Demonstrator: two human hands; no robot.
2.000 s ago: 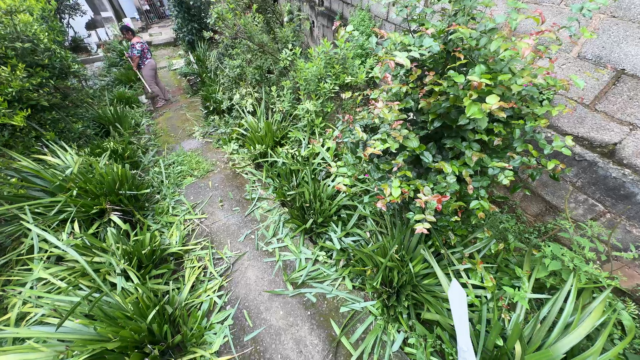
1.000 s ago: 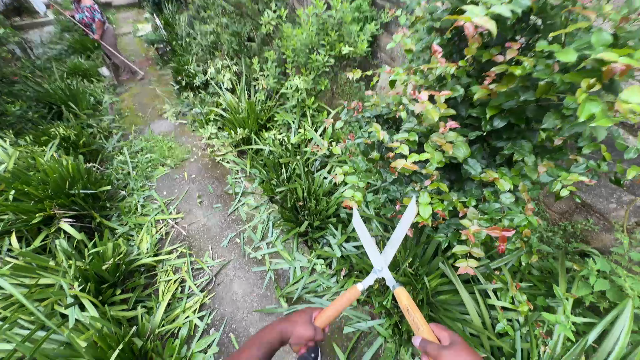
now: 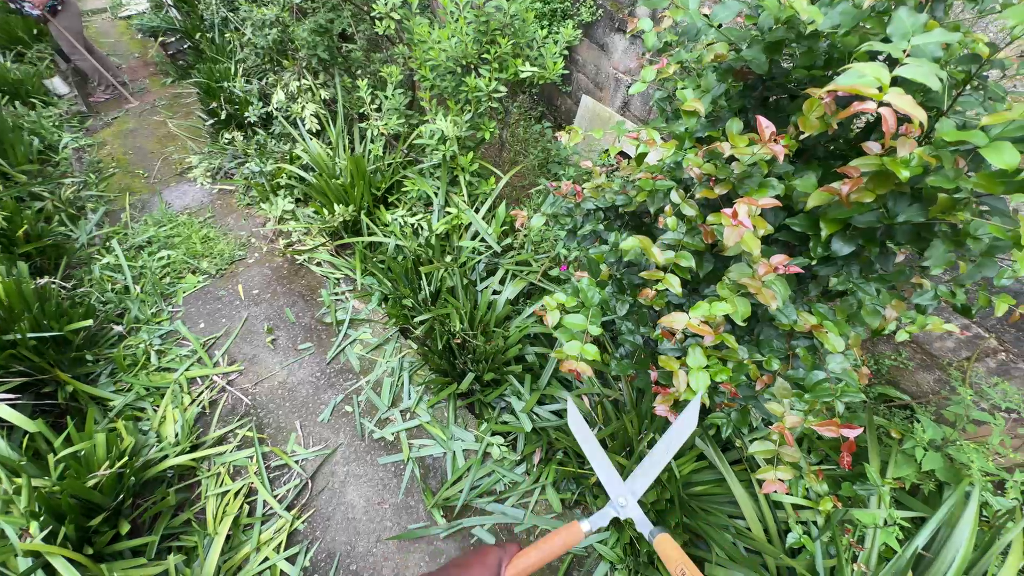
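A pair of hedge shears (image 3: 622, 500) with metal blades and wooden handles points away from me at the bottom right of centre, its blades spread apart. My left hand (image 3: 474, 562) grips the left wooden handle at the bottom edge, only partly in view. The right handle runs out of the frame, and my right hand is not seen. The blade tips are at the lower leaves of a shrub with green and reddish leaves (image 3: 720, 232). Beneath the blades are strap-leaved plants (image 3: 472, 320).
A concrete path (image 3: 320, 432) strewn with cut leaves (image 3: 384, 392) runs up to the left. Leafy clumps (image 3: 88, 472) border it. A person (image 3: 76, 44) with a long stick stands at the top left. A block wall (image 3: 612, 60) rises behind the shrub.
The shears, of which one blade showed at first, came into view with both hands on the handles. My right hand has since left the view. The view has shifted toward the shrub.
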